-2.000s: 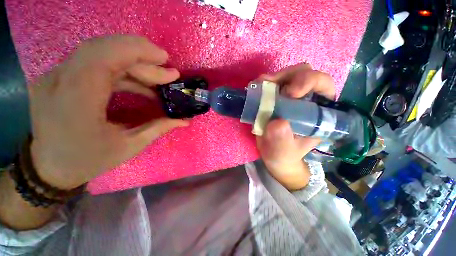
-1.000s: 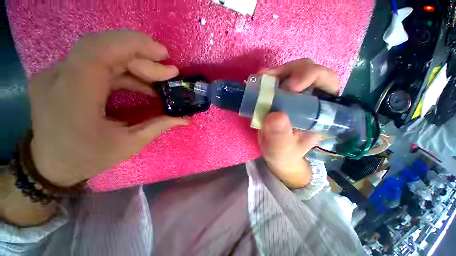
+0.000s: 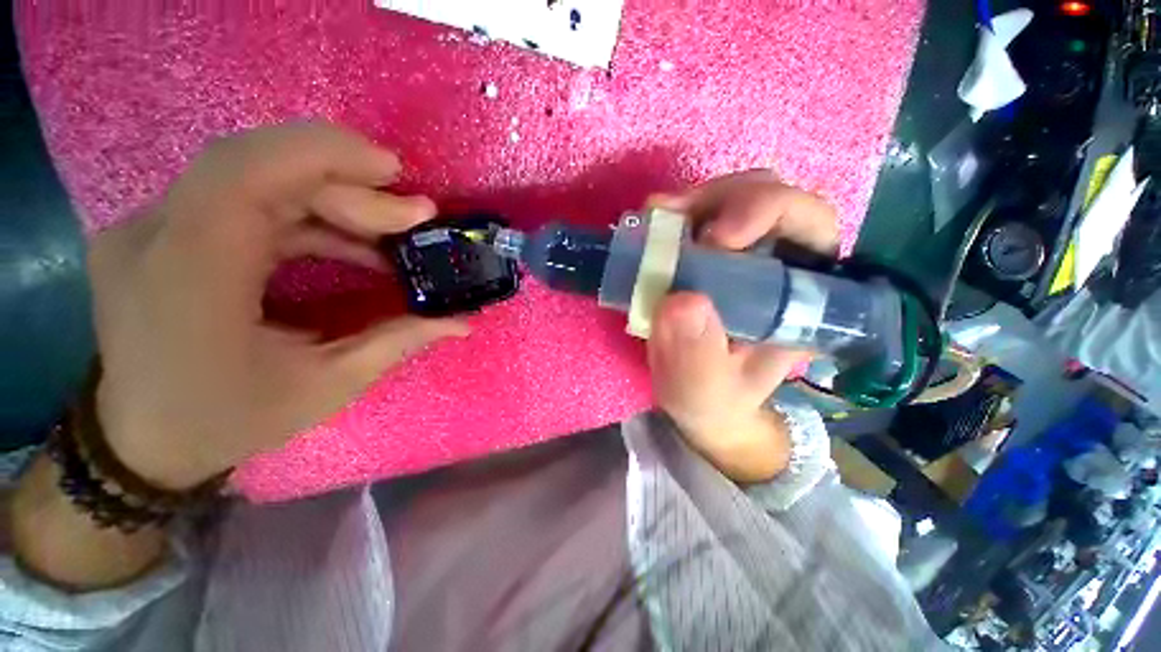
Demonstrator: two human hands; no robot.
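My left hand (image 3: 242,287) pinches a small glossy black device housing (image 3: 458,270) between thumb and fingers over the pink foam mat (image 3: 535,382). A small whitish part shows near the housing's upper edge. My right hand (image 3: 732,318) grips a grey-black electric screwdriver (image 3: 732,290) with a masking tape band (image 3: 657,273) around it and a dark green rear end. The screwdriver lies nearly level, its nose pointing left. Its tip is at the upper right part of the housing; whether it touches a screw is too small to tell.
A white paper sheet (image 3: 548,28) with dark specks lies at the mat's far edge. Pale crumbs lie on the mat. At the right are black equipment with a round dial (image 3: 1015,252), a white crumpled piece (image 3: 996,64), cables and blue items (image 3: 1019,478) lower down.
The housing and both hands sit slightly lower and more left in the picture. More of the white sheet shows. The screwdriver nose has shifted slightly against the housing, showing more of its face.
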